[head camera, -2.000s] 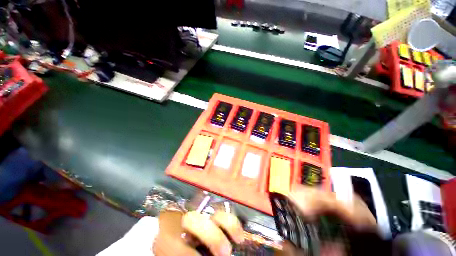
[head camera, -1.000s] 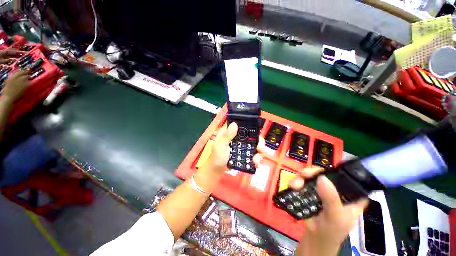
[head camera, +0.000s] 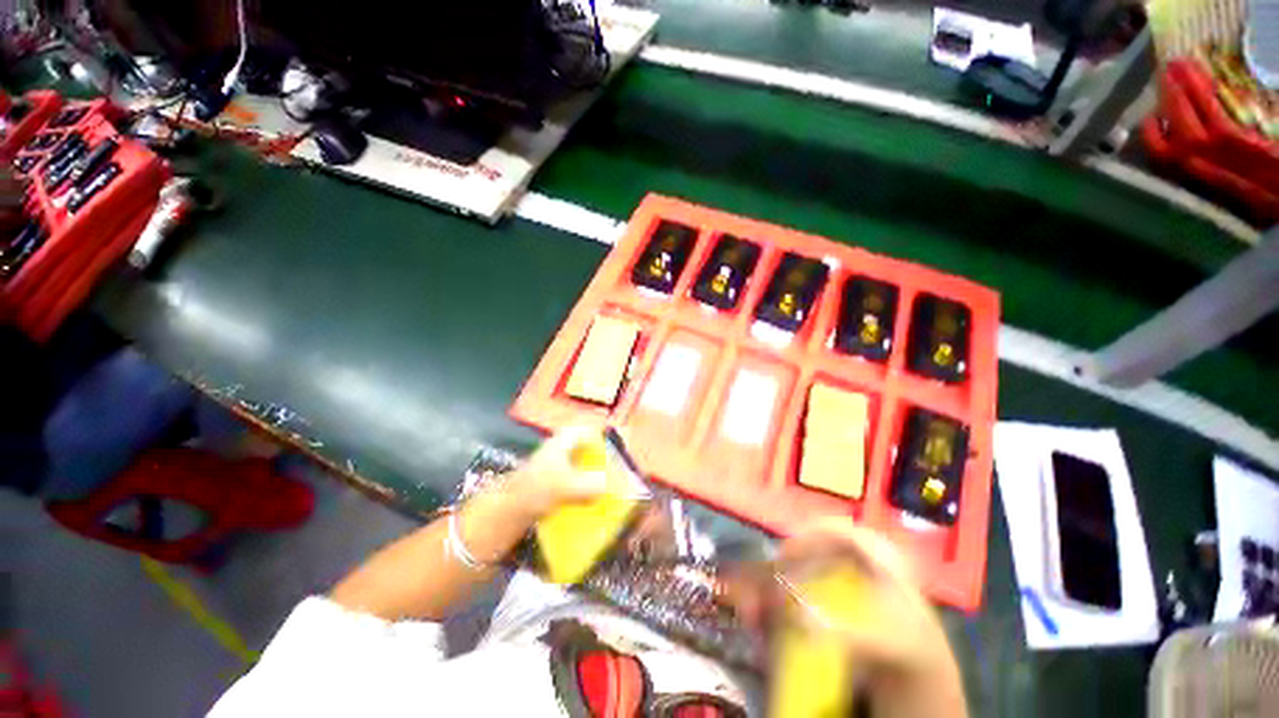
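The red-orange phone tray lies on the bench. Its far row holds closed phones black face up. Its near row has a yellow-faced phone at each side of two pockets with white slips, and a black-faced phone at the right end. My left hand holds a closed phone, yellow face showing, at the tray's near edge. My right hand, blurred, holds another closed phone, yellow face showing, near the tray's near right corner.
A personal smartphone lies on white paper at right, with a beige ribbed grille below. Crinkled clear plastic is at the near bench edge. Stacked red trays stand far left. A red stool is below the bench.
Both opened flip phones with lit screens are now closed, yellow faces showing. Both hands have drawn back from over the tray towards me, uncovering its pockets.
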